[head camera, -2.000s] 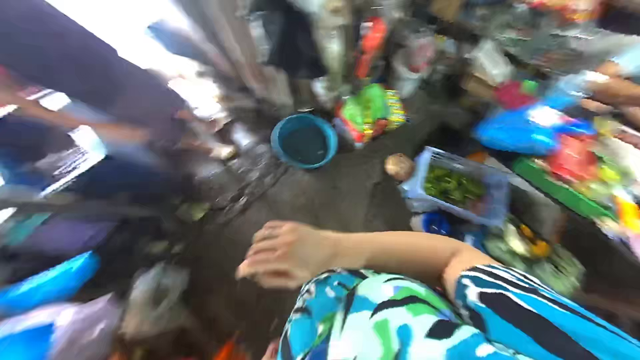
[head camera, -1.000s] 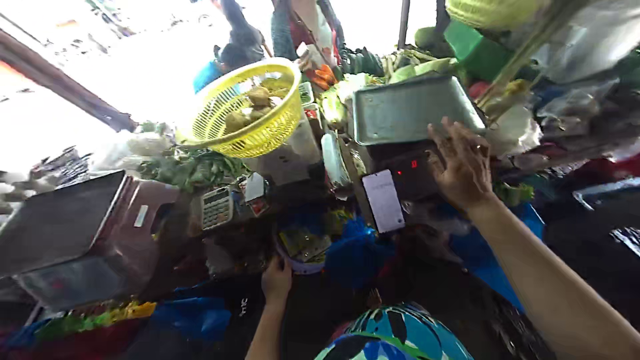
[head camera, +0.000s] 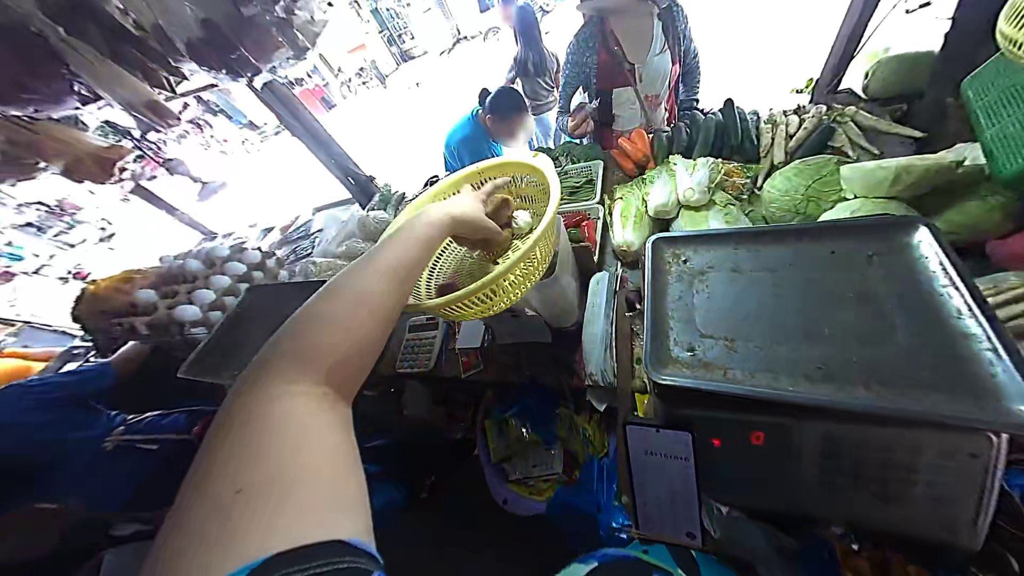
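My left hand (head camera: 478, 218) reaches into a yellow plastic basket (head camera: 544, 168). Its index finger points outward while the other fingers bend over brown root-like produce; whether it grips any is unclear. Beside the fingertips lies a white garlic bulb (head camera: 522, 222). My right hand is out of view. Right of the basket, a worn metal tray (head camera: 808, 304) rests on a digital scale (head camera: 832, 464) with red lit digits. A phone (head camera: 664, 484) with writing on its screen stands against the scale's left side.
A calculator (head camera: 420, 344) sits below the basket, and eggs in trays (head camera: 204, 296) are at left. Napa cabbages (head camera: 632, 216), carrots (head camera: 634, 152) and dark green cucumbers or zucchini (head camera: 720, 132) line the back. Beyond the stall are a person in blue (head camera: 472, 144) and a standing person (head camera: 632, 64).
My left hand has gone from low by the dark space under the calculator up into the yellow basket. My right hand, earlier over the tray's edge, has left the view. The view has shifted.
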